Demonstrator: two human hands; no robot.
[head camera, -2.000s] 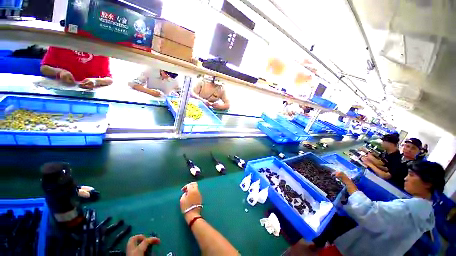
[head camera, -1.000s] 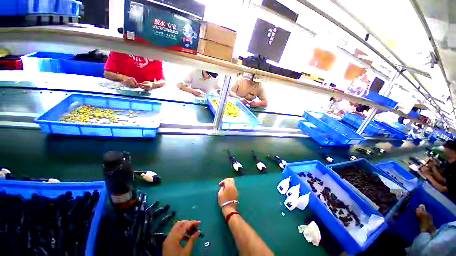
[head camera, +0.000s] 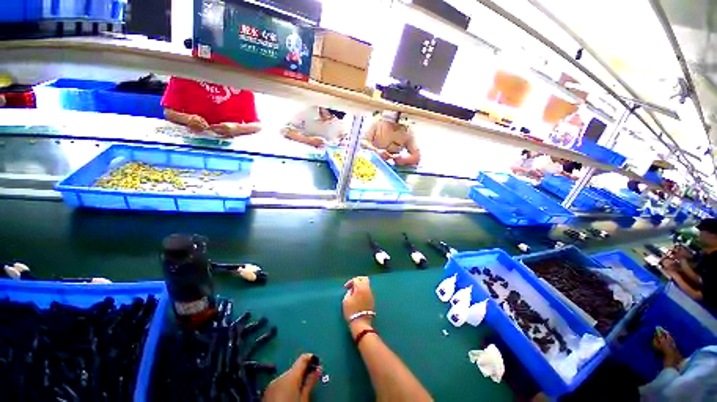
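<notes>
My left hand (head camera: 292, 382) is at the bottom edge, partly cut off, with a small black fitting (head camera: 314, 363) between thumb and fingertips. My right hand (head camera: 358, 300) is above and right of it over the green surface, fingers curled; whether it holds anything is hidden. Black stems (head camera: 228, 345) lie heaped left of my left hand, beside the dark brown bottle (head camera: 187, 279). More stems fill the large left tray (head camera: 149, 345). An assembled piece (head camera: 250, 272) with a white band lies behind the bottle; several others (head camera: 380, 256) lie spaced on the belt.
White squeeze bottles (head camera: 457, 306) stand beside the right tray (head camera: 503, 326) of small dark pieces. A crumpled white wipe (head camera: 489, 363) lies below them. Far blue trays (head camera: 157, 206) hold yellow parts. A shelf (head camera: 236, 78) crosses overhead. People sit opposite; a sleeved arm (head camera: 688, 377) is at right.
The view has swung left since the oldest frame. Since the middle frame, the assembled pieces have shifted slightly right. My left hand has dropped lower and turned, still pinching the black fitting.
</notes>
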